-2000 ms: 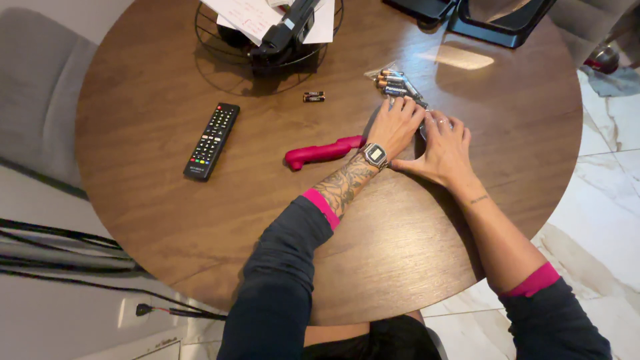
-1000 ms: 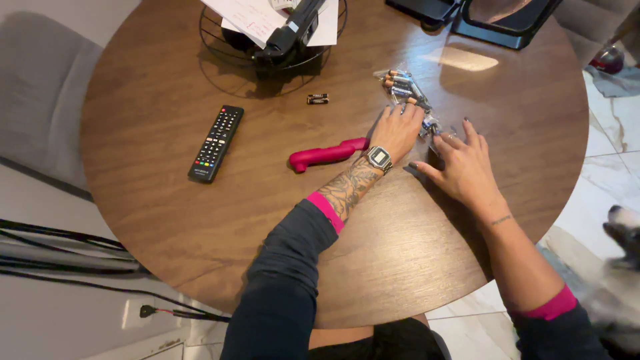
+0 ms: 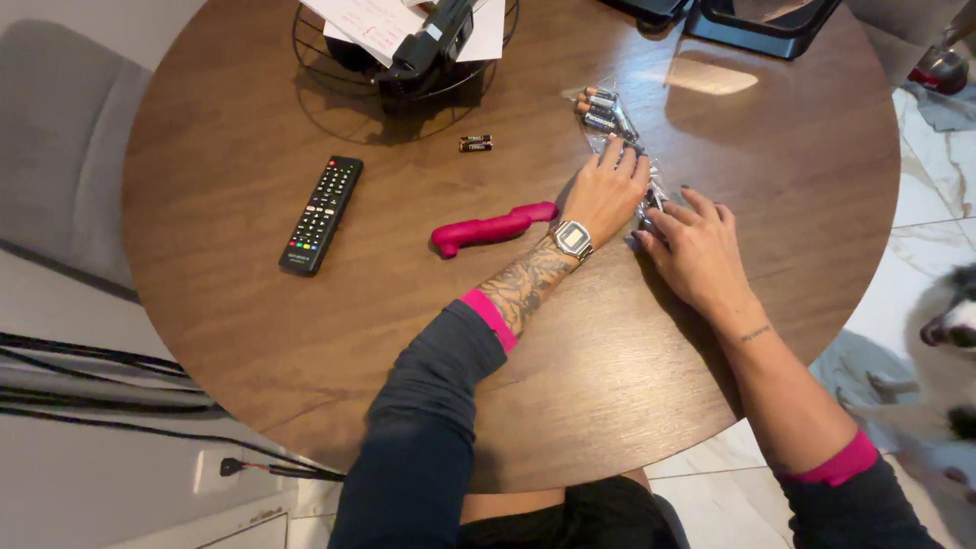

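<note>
My left hand [image 3: 608,197], with a metal digital watch on its wrist, rests over the lower part of a clear plastic bag of batteries [image 3: 601,108]. Its fingers cover some of the bag; whether they grip it cannot be told. My right hand [image 3: 692,248] is just right of the bag's crumpled lower end [image 3: 653,191], fingers apart and bent, thumb near the plastic. A dark pink, segmented object [image 3: 492,229] lies left of my left wrist. Two small black batteries [image 3: 476,143] lie side by side beyond it. A black remote control [image 3: 321,216] is farther left, buttons up.
A black wire basket [image 3: 299,53] at the back holds papers [image 3: 366,24] and a black device [image 3: 433,47]. Black trays [image 3: 751,34] stand at the back right of the round wooden table [image 3: 229,320]. A black-and-white dog [image 3: 949,328] is on the floor at right.
My right hand has moved apart from my left, uncovering the bag's crumpled lower end. My left hand stays over the bag. The dog has come into view at the right.
</note>
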